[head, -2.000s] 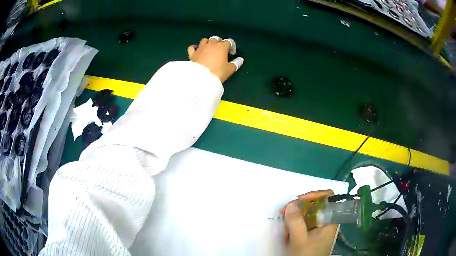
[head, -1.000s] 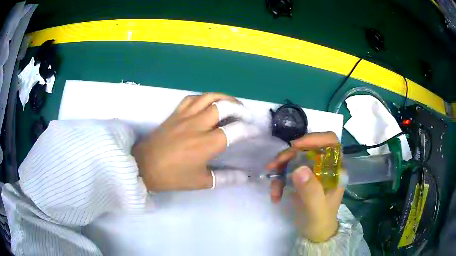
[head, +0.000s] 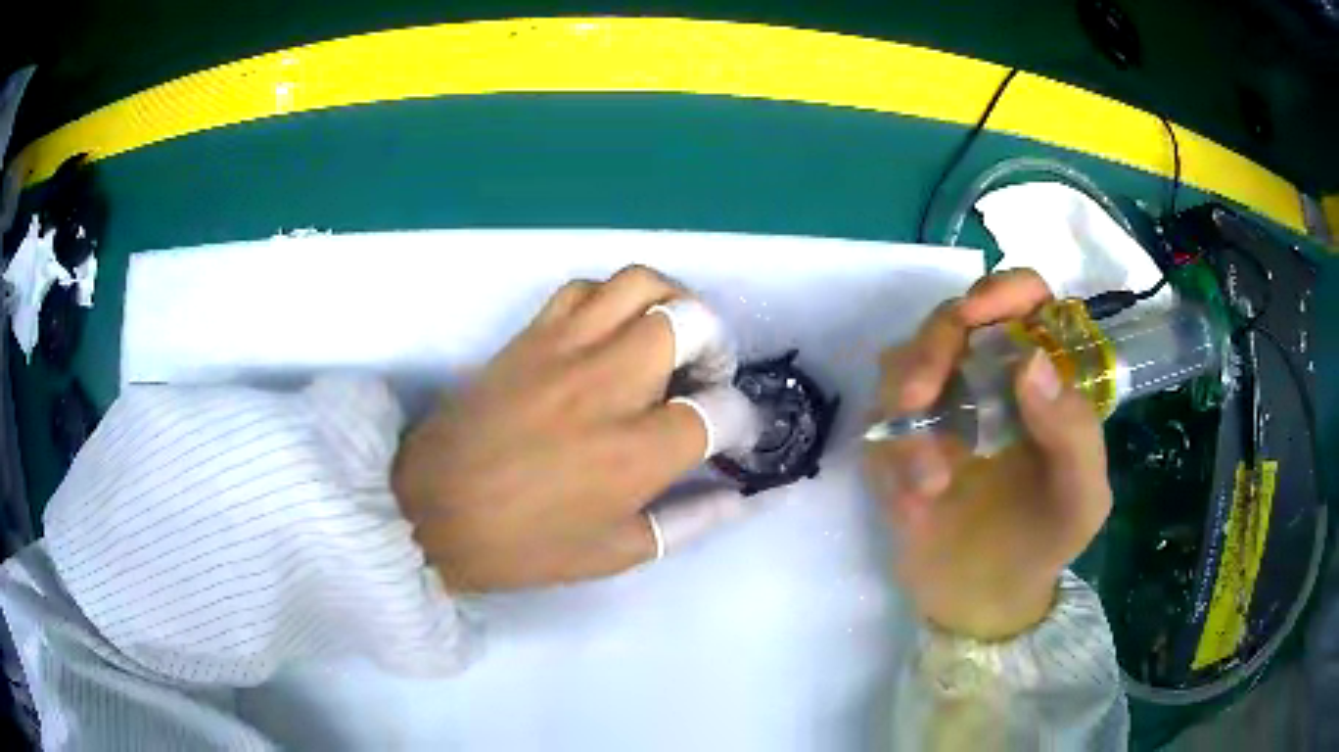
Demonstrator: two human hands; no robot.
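A small round black assembly point(head: 783, 426) with tabs on its rim lies on the white foam pad point(head: 617, 661). My left hand point(head: 565, 434), with white finger cots, holds it from its left side; the fingertips cover part of it. My right hand point(head: 1006, 470) is closed around the dispensing syringe point(head: 1153, 353), a clear barrel with amber-yellow around its front part. The needle tip points left at the black assembly, a short gap away from it.
The dispensing controller point(head: 1263, 441) with a yellow label stands at the right, with hose loops around it. A crumpled white cloth point(head: 1060, 235) lies beside it. Black parts and white scrap point(head: 37, 279) are at the far left. A yellow stripe point(head: 588, 62) crosses behind the pad.
My left hand has come back from the dark green belt to the pad and now holds the black assembly. My right hand with the syringe has moved up and slightly right in the picture since a second ago.
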